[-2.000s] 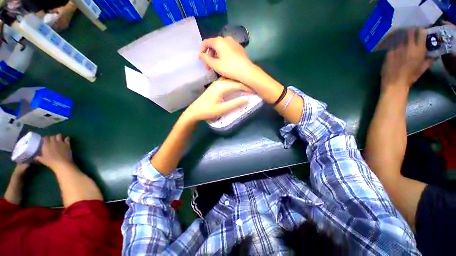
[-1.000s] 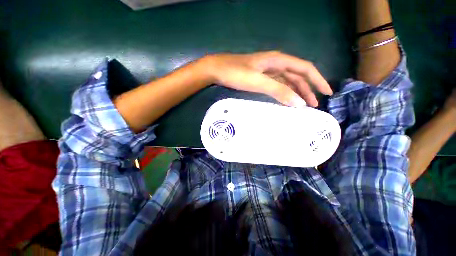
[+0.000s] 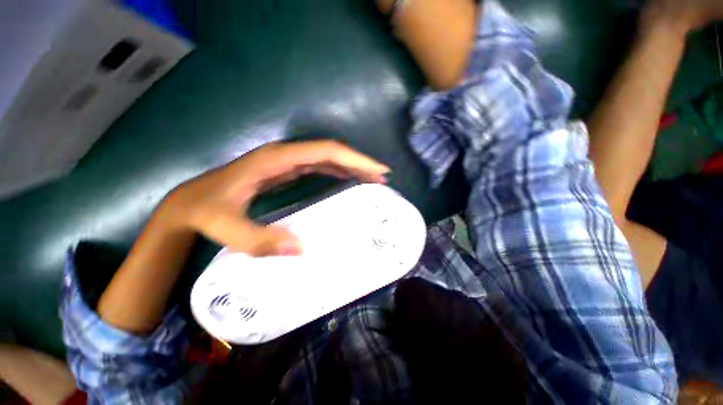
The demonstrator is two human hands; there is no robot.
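A white rounded oblong unit (image 3: 333, 253) with a round grille at each end lies tilted at the bench's near edge, close to my body. My left hand (image 3: 254, 198) is on it, the thumb over its top face and the fingers along its far edge. My right hand is out of the picture past the top edge; only my right forearm (image 3: 440, 39) shows. An open-looking white and blue carton (image 3: 63, 95) stands at the upper left, cut off by the picture's edge and blurred.
The glossy dark-green bench top (image 3: 333, 87) spans the view. Another person's arm (image 3: 634, 119) rests over the bench at the right. Part of another person's arm (image 3: 32, 372) shows at the lower left.
The unit now slants, its left end lower, and my left hand has closed over its top. The carton has come into view at the upper left. My right hand has left the picture since the oldest frame.
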